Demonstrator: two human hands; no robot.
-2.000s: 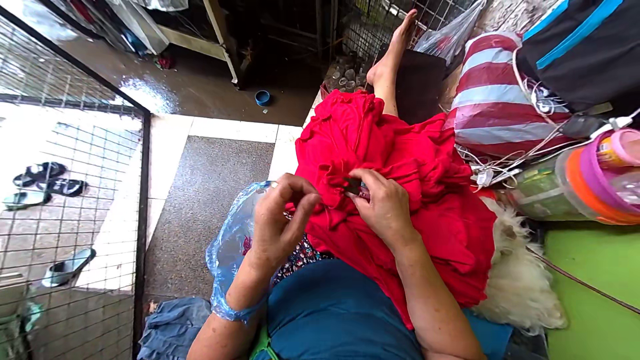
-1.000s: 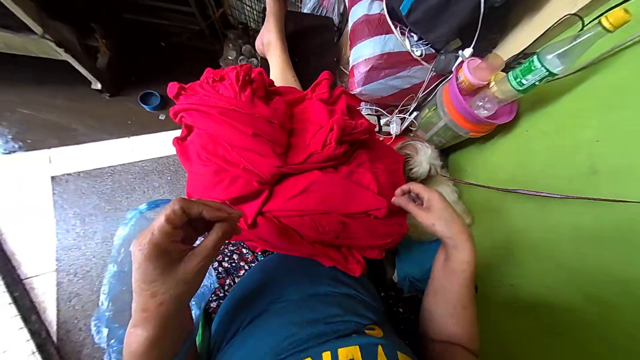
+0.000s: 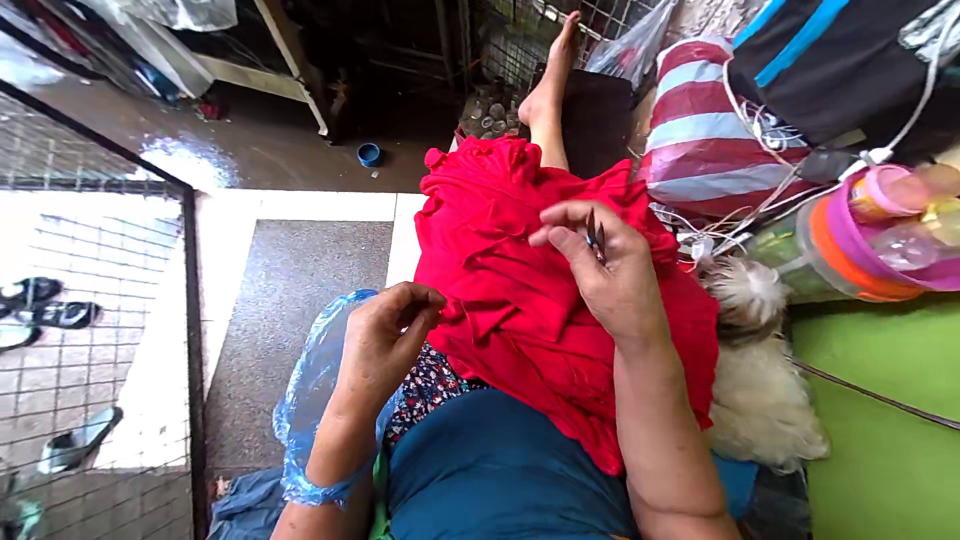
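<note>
A heap of bunched red cloth [image 3: 517,277] lies across my lap and legs. At its left edge, my left hand [image 3: 390,330] has thumb and forefinger pinched on a small bit of the cloth; the exact grip is partly hidden. A blue plastic bag [image 3: 311,390] hangs around my left wrist. My right hand [image 3: 615,277] is raised over the upper right of the cloth, its thumb and fingertips slightly apart. Small dark metal snips [image 3: 595,238] lie in that hand, held against the palm with the short blades pointing up.
A dog [image 3: 761,397] lies right of the cloth, beside a green surface [image 3: 885,420]. Beyond are plastic tubs [image 3: 870,255], tangled white cables [image 3: 750,217] and a striped bag [image 3: 694,135]. A wire mesh gate [image 3: 193,300] stands left; a blue cup [image 3: 369,155] is on the floor ahead.
My right hand has moved from the cloth's right side to above its upper part, and the snips now show in it. The view has swung left since a second ago.
</note>
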